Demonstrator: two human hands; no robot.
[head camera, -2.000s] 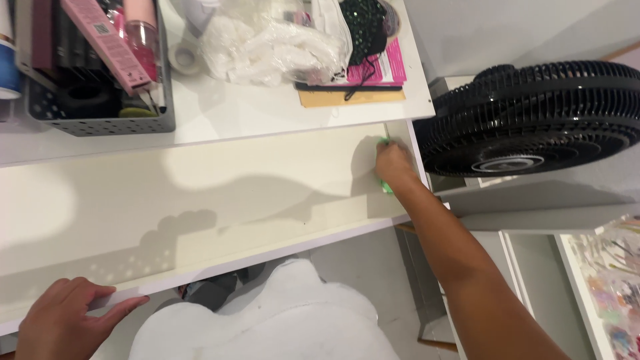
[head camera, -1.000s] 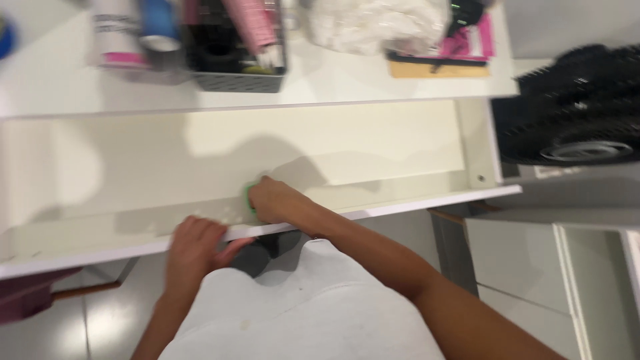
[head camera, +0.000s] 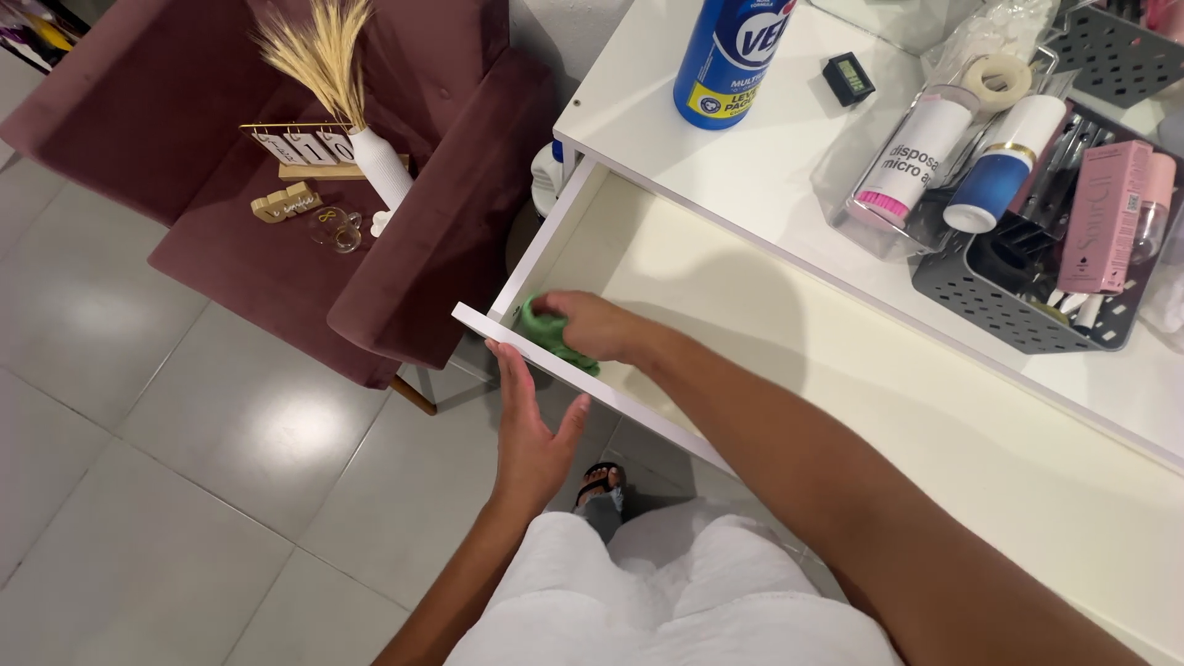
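My right hand (head camera: 597, 326) reaches into a pulled-out white drawer (head camera: 740, 296) and holds a green cloth (head camera: 552, 340) against the inside of its front left corner. The drawer's front panel runs between my two hands. On the outer side of that panel, my left hand (head camera: 532, 425) rests with its fingertips at the panel's edge, the thumb spread from the fingers and nothing held. Part of the cloth is covered by the fingers of my right hand.
A blue cleaner bottle (head camera: 731, 60), a small digital meter (head camera: 848, 79), a clear container (head camera: 888, 180) and a grey basket (head camera: 1027, 319) stand on the white tabletop (head camera: 638, 116). At left, a mauve armchair (head camera: 222, 250) holds a white vase (head camera: 381, 166), a flip calendar (head camera: 310, 150) and a glass cup (head camera: 336, 229).
My right hand has moved with the green cloth from the drawer's right end to its left end corner. My left hand stays by the front panel. The view has swung left.
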